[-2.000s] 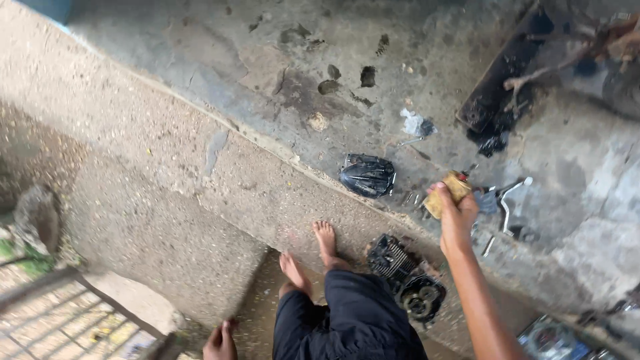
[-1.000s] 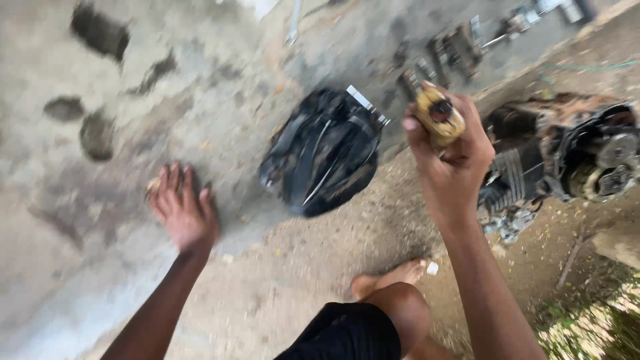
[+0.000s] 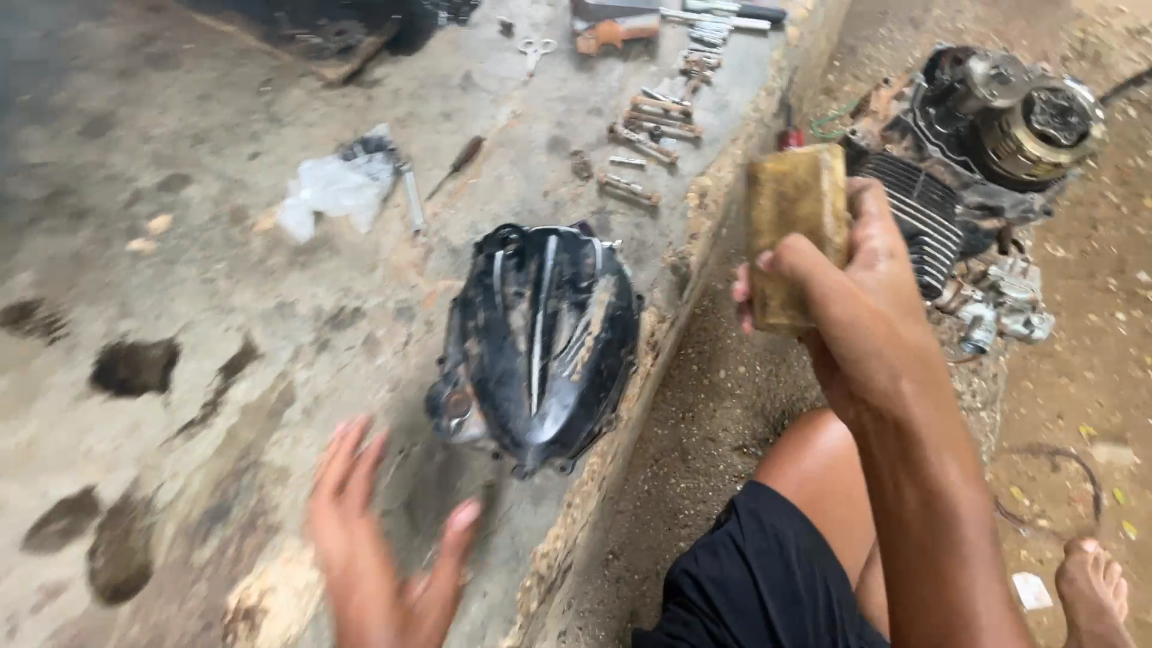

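A black engine side cover (image 3: pixel 544 346) lies on the concrete ledge, its ribbed outer face up. Below and left of it, my left hand (image 3: pixel 382 549) hovers with fingers spread and nothing in it, apart from the cover. My right hand (image 3: pixel 846 279) grips a yellowish-brown block (image 3: pixel 796 234), which looks worn, above the ledge's edge. Beyond that hand, a motorcycle engine (image 3: pixel 963 171) with cooling fins and an exposed clutch basket rests lower down on the right.
Rusty bolts (image 3: pixel 652 130) lie in a row along the ledge's edge (image 3: pixel 666 360). A screwdriver (image 3: pixel 461 164), a clear plastic bag (image 3: pixel 337 193) and an orange-brown object (image 3: pixel 616 34) are farther back. My bare foot (image 3: pixel 1089 585) is at the lower right.
The view has turned and come much closer to the ledge. My left hand, down by my legs two seconds ago, is now over the ledge. The block remains in my right hand.
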